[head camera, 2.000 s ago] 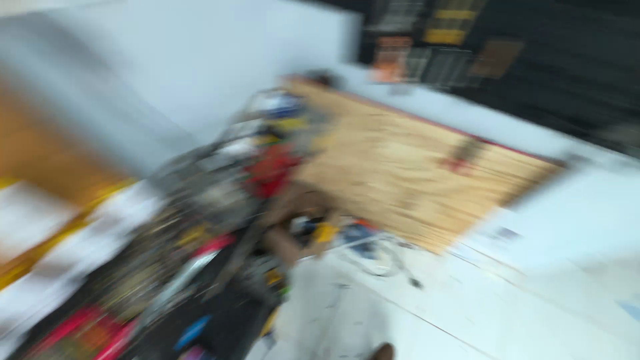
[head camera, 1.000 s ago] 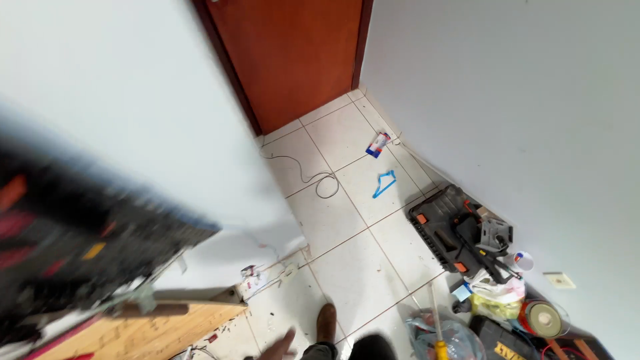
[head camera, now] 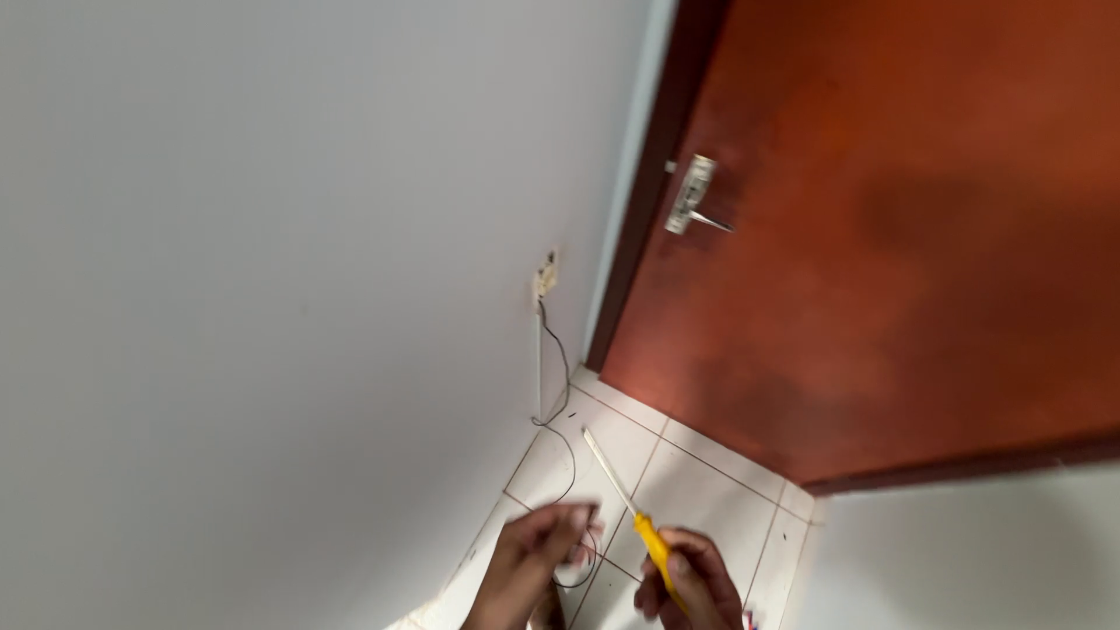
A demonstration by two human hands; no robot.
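Observation:
My right hand (head camera: 691, 582) grips the yellow handle of a screwdriver (head camera: 654, 547), whose long metal shaft points up and to the left. To its left, my left hand (head camera: 542, 547) is raised with the fingers curled and fingertips close together; blur hides whether anything is between them. A thin dark cable (head camera: 564, 359) hangs from a wall socket (head camera: 545, 278) and runs down over the floor, passing behind my left hand.
A reddish-brown door (head camera: 901, 262) with a metal handle (head camera: 710, 220) stands at the right in a dark frame. The grey wall (head camera: 262, 306) fills the left. White floor tiles (head camera: 700, 499) lie below, and a narrow white cable channel (head camera: 538, 367) runs beneath the socket.
The view has swung toward the door and wall socket. Both hands are now in view, the right one holding the yellow screwdriver; one second ago only one hand showed at the lower edge.

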